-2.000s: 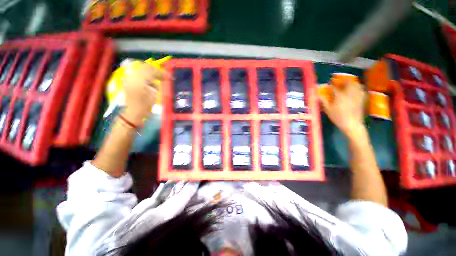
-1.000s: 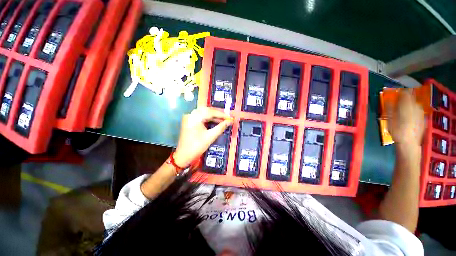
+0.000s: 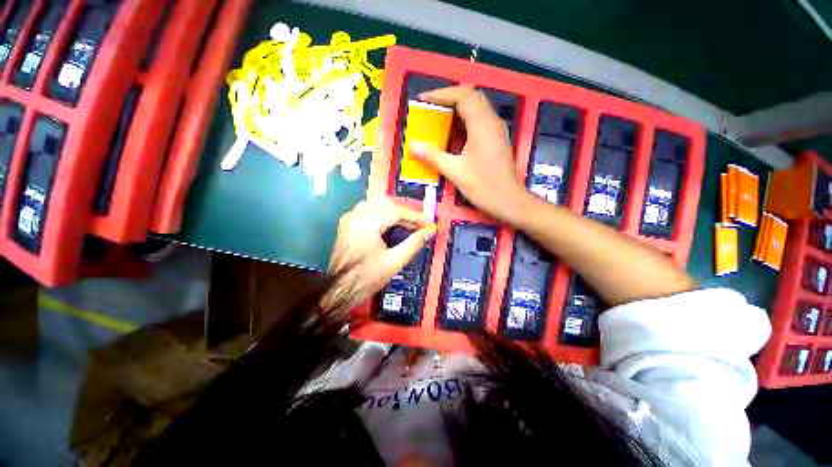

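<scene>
The red foam tray (image 3: 546, 82) lies in front of me with black phones (image 3: 609, 173) in its two rows of pockets. My right hand (image 3: 479, 150) holds an orange battery (image 3: 426, 137) by its edges over the phone in the back-left pocket. My left hand (image 3: 374, 239) pinches a thin white pull tab (image 3: 431, 206) just below the battery's near end. Whether the tab touches the battery I cannot tell. My right forearm hides part of the middle phones.
A heap of yellow-and-white pull tabs (image 3: 301, 105) lies left of the tray. Stacked red trays (image 3: 78, 137) stand at far left. Loose batteries (image 3: 741, 196), an orange battery stack (image 3: 795, 191) and another red tray (image 3: 775, 351) are at right. A pale rail (image 3: 547, 46) runs behind.
My right hand has moved from the batteries at right to the tray's back-left pocket, bringing a battery. My left hand still pinches the pull tab near the same pocket.
</scene>
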